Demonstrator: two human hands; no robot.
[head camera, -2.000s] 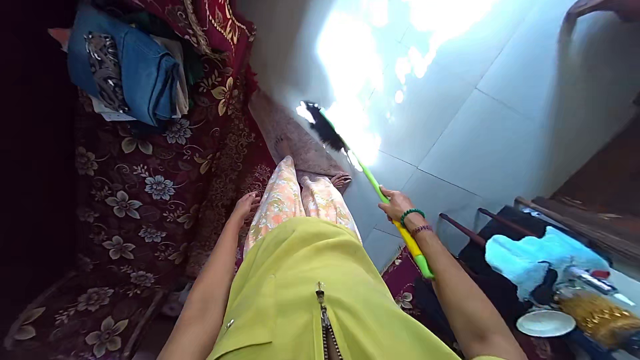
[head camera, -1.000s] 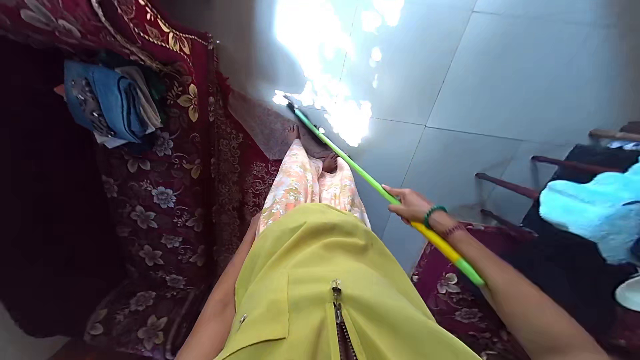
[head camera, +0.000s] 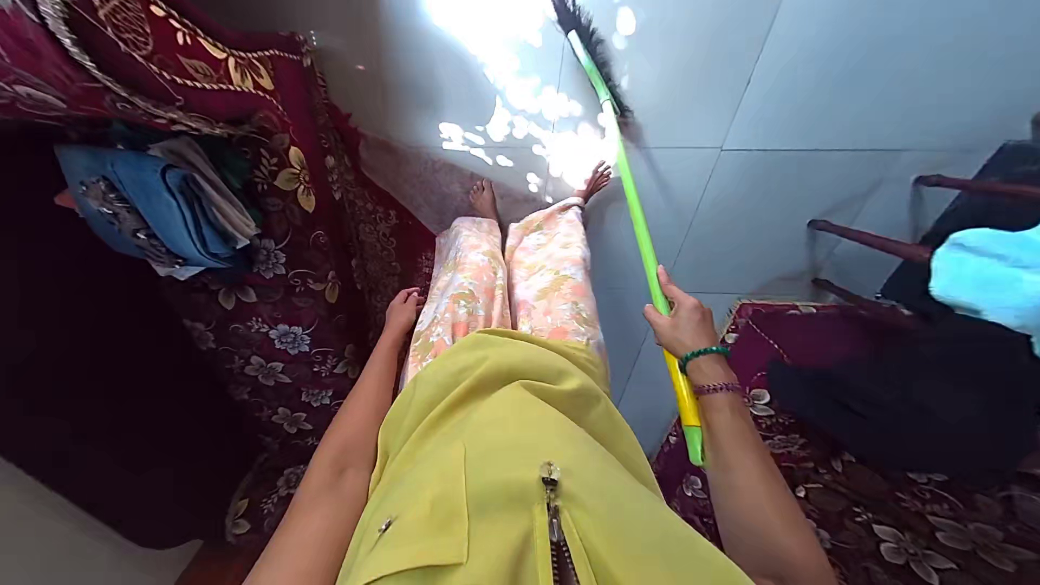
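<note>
My right hand (head camera: 682, 321) grips the green and yellow handle of a long-handled broom (head camera: 638, 211), just above its yellow part. The broom slants up across the tiled floor, and its dark bristle head (head camera: 597, 61) lies by a bright patch of sunlight, beyond my right foot. My left hand (head camera: 402, 313) hangs beside my left thigh, near the maroon floral cloth, with its fingers loosely bent; nothing shows in it.
Maroon floral cloth (head camera: 284, 341) covers furniture at the left, with folded jeans (head camera: 154, 203) and other clothes on it. At the right are dark red furniture legs (head camera: 869, 240), a light blue cloth (head camera: 987, 272) and another floral-covered surface (head camera: 894, 504). Grey floor tiles (head camera: 812, 81) spread ahead.
The broom head has moved from near my feet out to the right, past my right foot. My feet have moved apart. My left hand, hidden one second ago, shows again.
</note>
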